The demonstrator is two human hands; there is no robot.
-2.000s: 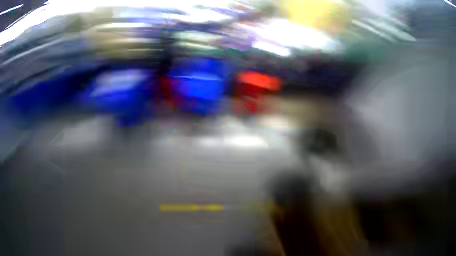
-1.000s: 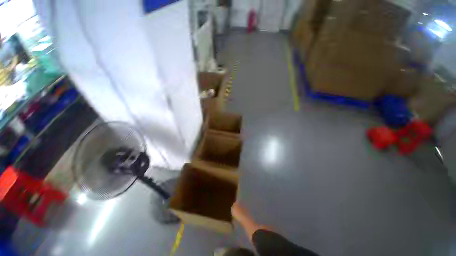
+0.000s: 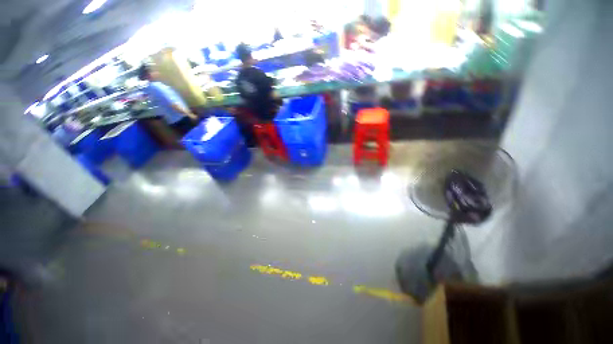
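Observation:
Neither of my hands is in the picture. Nearest in front of me at the bottom right stand open empty cartons [image 3: 435, 321], cut off by the picture's edge, with dark hollow insides. A black pedestal fan [image 3: 465, 196] with a round wire cage stands just behind them, its round base on the floor, beside a white pillar [image 3: 561, 168].
A red plastic stool [image 3: 372, 136] and blue crates [image 3: 302, 131] stand along the production line. Two people [image 3: 256, 91] are at the line. Broken yellow tape [image 3: 289, 274] crosses the grey floor. Another white pillar [image 3: 60, 171] is at the left.
The view has swung left from the aisle towards the production line. The cartons and fan now show at the right. The hand seen at the carton's edge is out of the picture.

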